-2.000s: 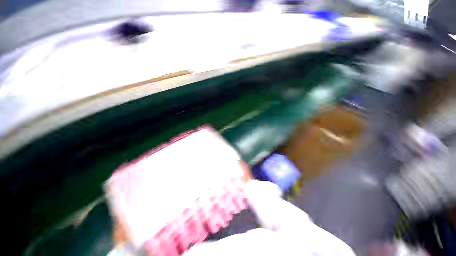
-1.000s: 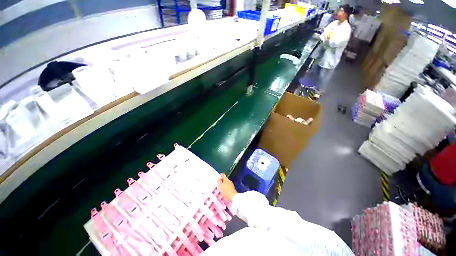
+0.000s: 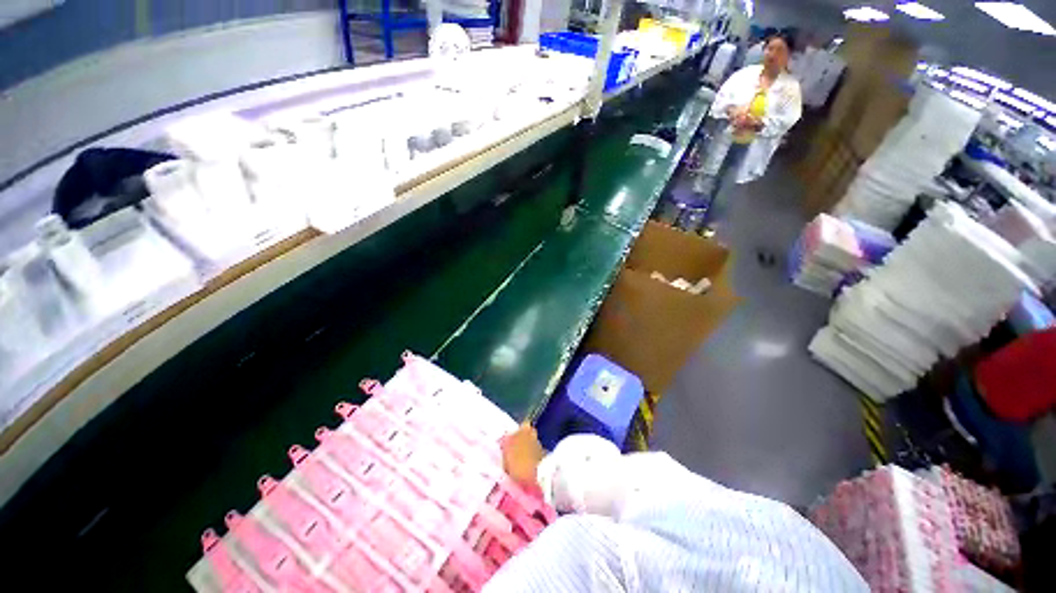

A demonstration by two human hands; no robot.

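Observation:
A white foam tray (image 3: 446,402) with a row of several pink strap wristwatches (image 3: 338,483) lies at the lower left on the green bench top. Pink buckle ends poke past its far left edge and strap tails hang over its near right edge. My right hand (image 3: 523,459) grips the tray's right corner, its fingers partly hidden by the tray and the sleeve. My left hand is not in view. The tray's lower part is cut off by the picture's edge.
A white shelf (image 3: 501,161) runs above the green bench (image 3: 504,336). Right of the bench are a blue-purple stool (image 3: 606,387) and an open carton (image 3: 660,313). A person (image 3: 755,114) stands farther along. White tray stacks (image 3: 915,304) and a pink-fringed stack (image 3: 889,529) stand across the aisle.
The view has steadied and swung from the blurred start. The tray, first showing a blank white top, now shows the row of pink watches. The standing person's hands have come together at the chest.

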